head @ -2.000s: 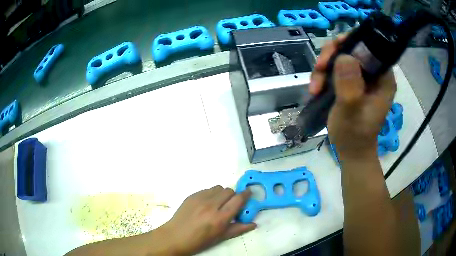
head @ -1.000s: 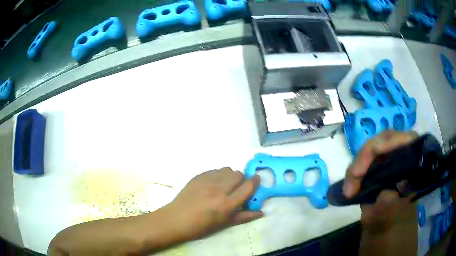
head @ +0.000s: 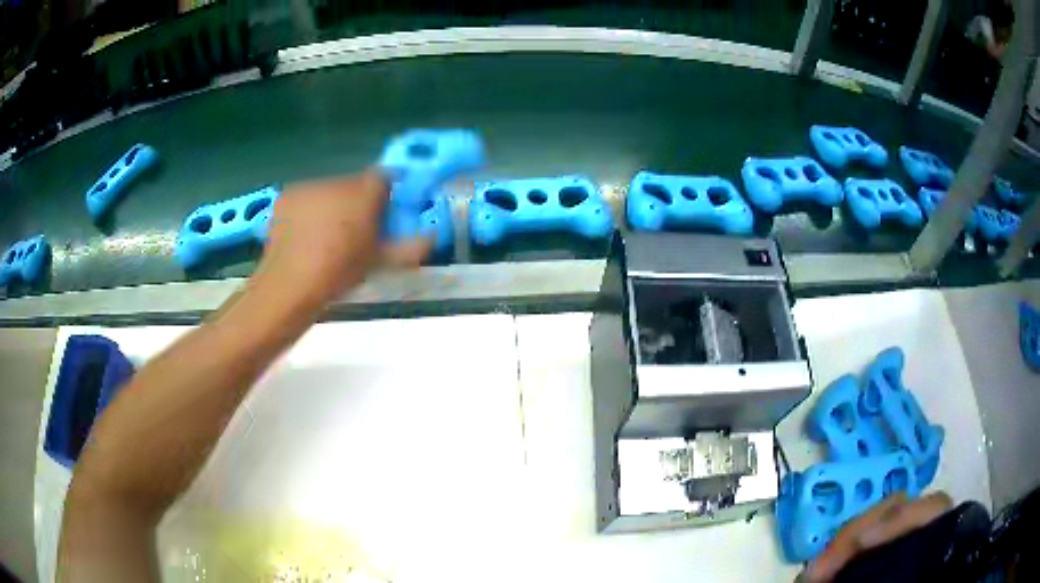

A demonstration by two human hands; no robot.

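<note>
My left hand (head: pixel 331 233), blurred, reaches out over the near edge of the conveyor and holds a light-blue controller housing (head: pixel 439 157) by one end, tilted above the belt. Another housing shows partly behind it. My right hand (head: pixel 884 533) is at the bottom right, cut off by the edge, around the black electric screwdriver (head: pixel 929 552). Its fingers lie at the front of the stacked housings (head: pixel 850 495); whether they touch them is unclear. The screwdriver's tip is hidden.
The green conveyor belt (head: pixel 547 108) carries several spaced blue housings behind a metal rail (head: pixel 525 279). The grey screw feeder (head: pixel 713 399) stands right of centre on the white bench (head: pixel 422 421). A dark-blue bin (head: pixel 86 399) is at the far left. Metal posts rise at the right.
My left hand has lifted the housing off the bench and moved it forward to the conveyor. My right hand and screwdriver are lower in the picture. The view has tilted up, showing more belt.
</note>
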